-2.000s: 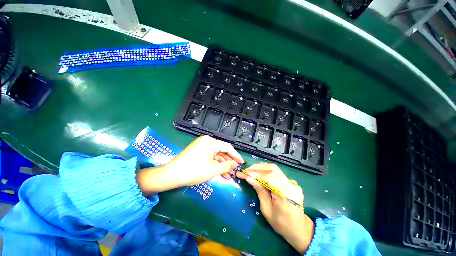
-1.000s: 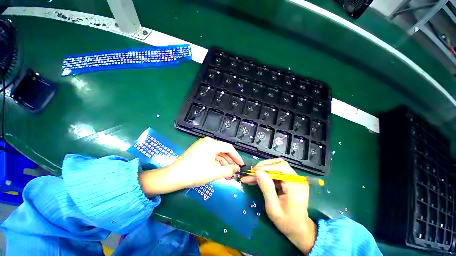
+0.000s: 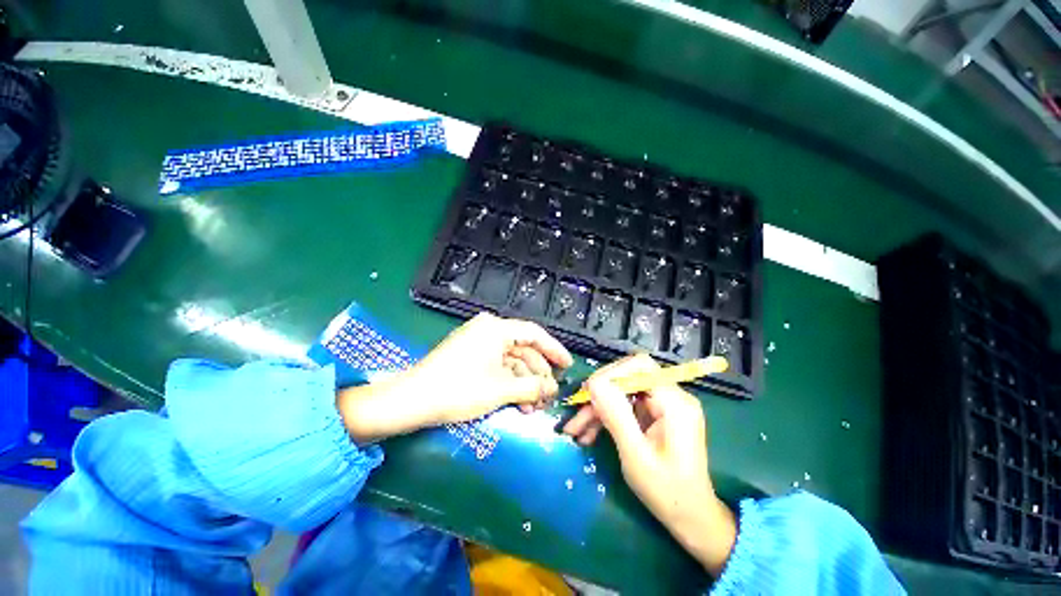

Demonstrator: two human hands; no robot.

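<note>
My right hand [image 3: 657,437] holds a thin yellow pick tool [image 3: 669,376] like a pen, its tip pointing left toward my left hand. My left hand [image 3: 495,370] has its thumb and fingers pinched together just left of the tip. A small dark piece shows near its fingertips, mostly hidden, so I cannot tell its shape. A blue backing sheet [image 3: 529,481] with rows of tiny white pads lies under both hands; its lower right part has few pads. A black component tray [image 3: 605,250] with small shiny parts in its pockets lies just beyond my hands.
A tall stack of black trays [image 3: 931,396] stands at the right. A blue strip of white pads [image 3: 305,155] lies at the far left. A dark square box [image 3: 98,229] and a round black fan [image 3: 26,140] are at the left edge. White specks lie on the green bench.
The yellow tool has swung so its rear end points up and right. Its tip and my right fingers are slightly apart from my left fingers. The whole view has shifted slightly.
</note>
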